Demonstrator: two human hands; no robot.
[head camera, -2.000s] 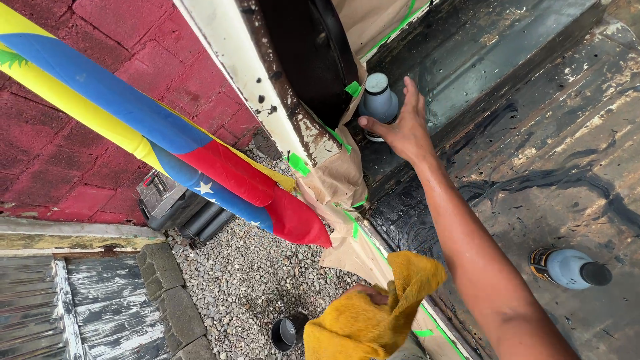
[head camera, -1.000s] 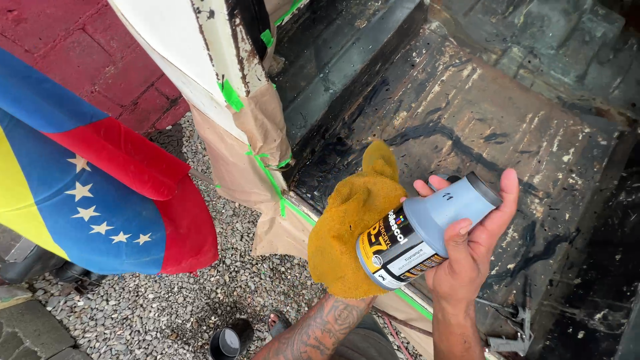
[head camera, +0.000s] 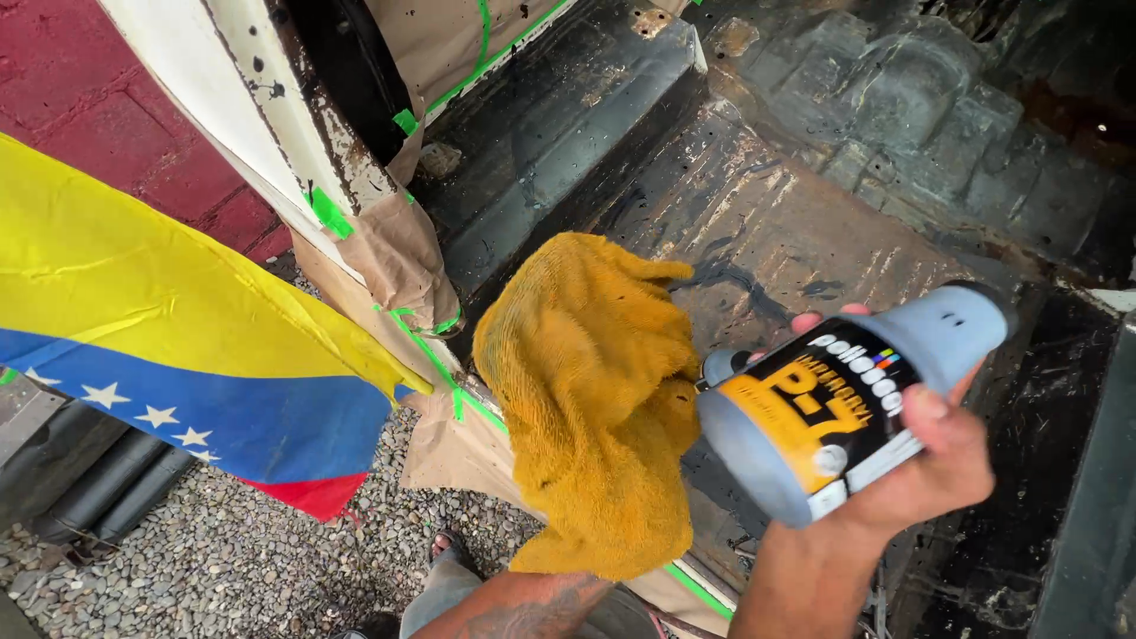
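My right hand (head camera: 950, 453) grips a grey-blue plastic bottle (head camera: 754, 453) with a black and yellow label, tilted with its narrower capped end to the upper right. Just left of its base, a mustard-yellow terry cloth (head camera: 595, 417) drapes over my left hand, which is hidden; only the tattooed left forearm (head camera: 532, 608) shows below. Part of a second bottle (head camera: 723, 364) with a dark cap shows behind, between the cloth and the held bottle. Beneath both hands lies a worn metal vehicle floor (head camera: 754, 240) with peeling paint and black smears.
Brown masking paper (head camera: 404, 257) and green tape (head camera: 328, 213) cover the door-opening edge and sill. A yellow, blue and red flag (head camera: 222, 355) with white stars hangs at left, before a red block wall (head camera: 115, 151). Gravel (head camera: 222, 550) and dark pipes (head camera: 115, 479) lie below.
Two seconds ago my right hand was at a bottle beside the papered post; now it holds a bottle near the cloth. One second ago the bottle's base overlapped the cloth; now it is further right.
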